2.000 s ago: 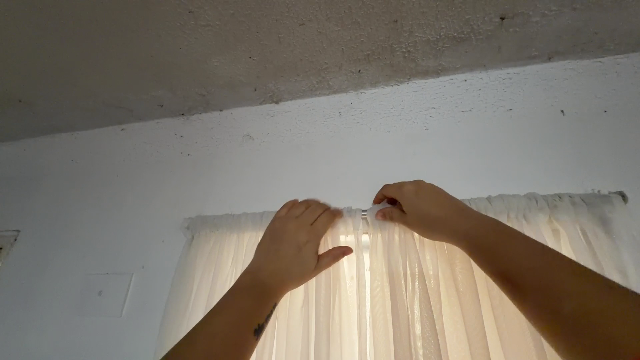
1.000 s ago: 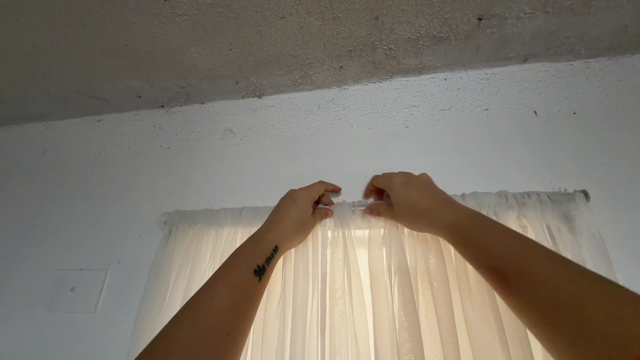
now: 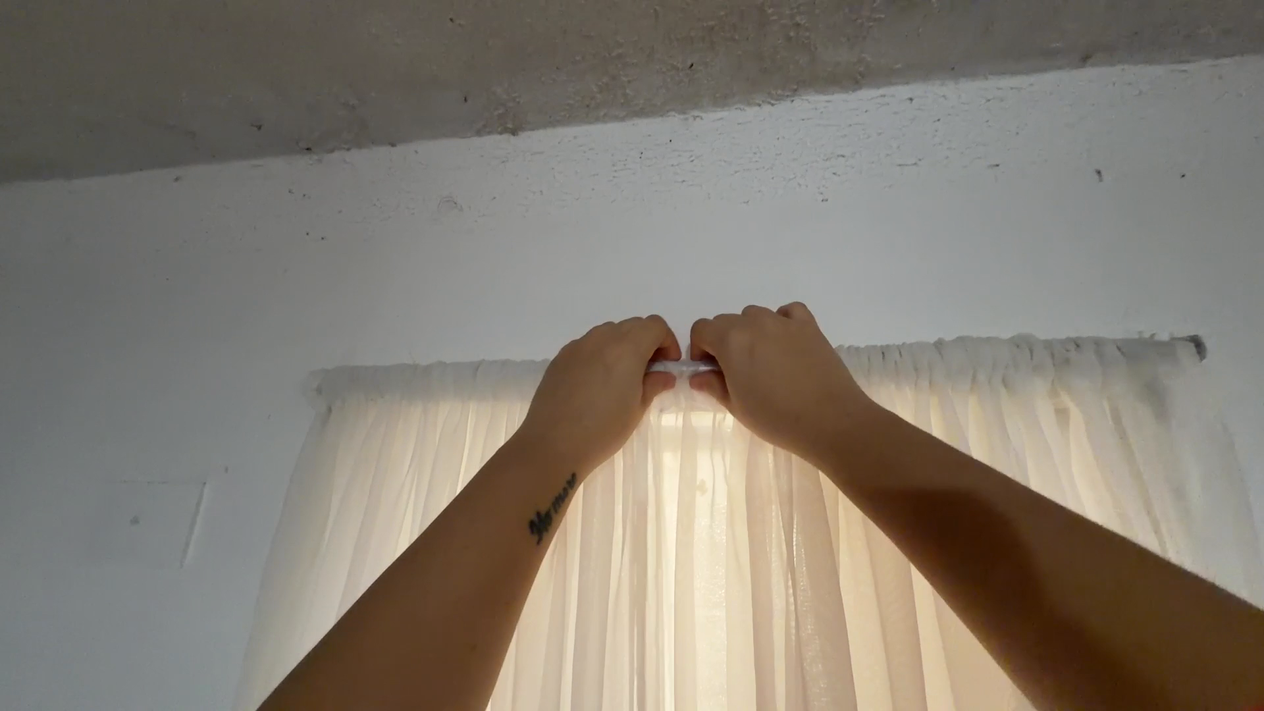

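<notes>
Sheer white curtains hang in gathered folds from a rod across the wall, with light coming through them. Near the middle of the gathered top edge, my left hand pinches the curtain header between thumb and fingers. Just to its right, my right hand grips the same top edge, its fingertips a short gap from those of the left. A small stretch of pale header shows between the hands. The dark end of the curtain rod sticks out at the far right; fabric covers the rest of the rod.
Behind and above the curtains is a white wall with rough, chipped paint near the top. A grey, stained ceiling runs above it. A square cover plate sits on the wall at lower left.
Two seconds ago my left hand was spread open by the header; it now pinches the fabric. My right hand has closed on the header beside it, and the gap between the curtain panels no longer shows.
</notes>
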